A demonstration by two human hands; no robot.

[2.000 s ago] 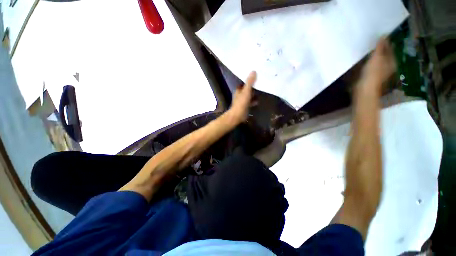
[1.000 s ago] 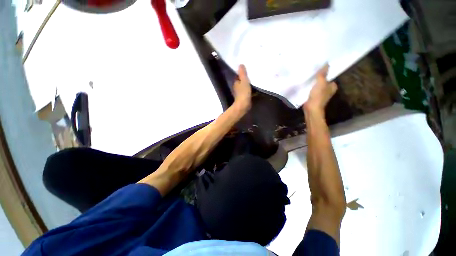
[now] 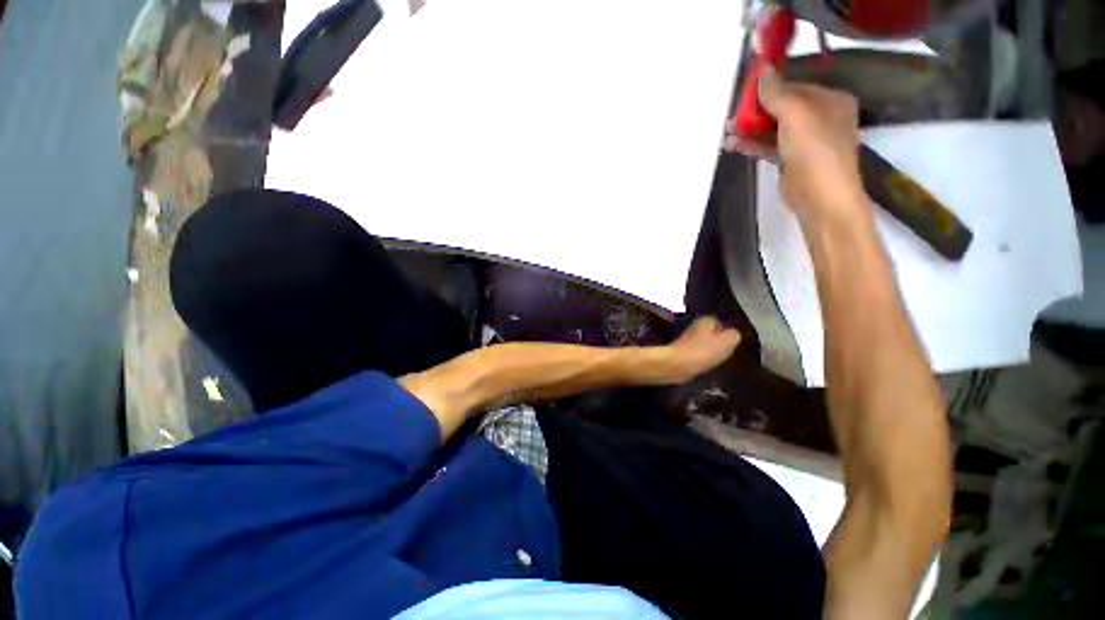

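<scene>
My right hand [image 3: 812, 131] is closed around the red cutter handle [image 3: 756, 107] at the upper right. The grey motor body with a red part [image 3: 887, 15] is cut off by the top edge. A large stack with a white top [image 3: 509, 133] lies left of the handle, its thin layered edge towards me. My left hand [image 3: 705, 349] is just below the stack's right corner, fingers partly curled; whether it touches or holds anything is unclear. The cutter's blade and base are not visible.
A cut block with a white top [image 3: 933, 291] lies at the right, with a brown-black bar [image 3: 915, 204] on it. A long black bar [image 3: 325, 58] lies at the stack's upper left. Another white sheet [image 3: 800, 494] shows partly behind my right arm. Scraps dot the dark surface near my black-clad legs.
My right hand has left the cut block's white sheet and taken the red handle. My left hand has left that block too. The view has swung, shifting the large stack rightwards.
</scene>
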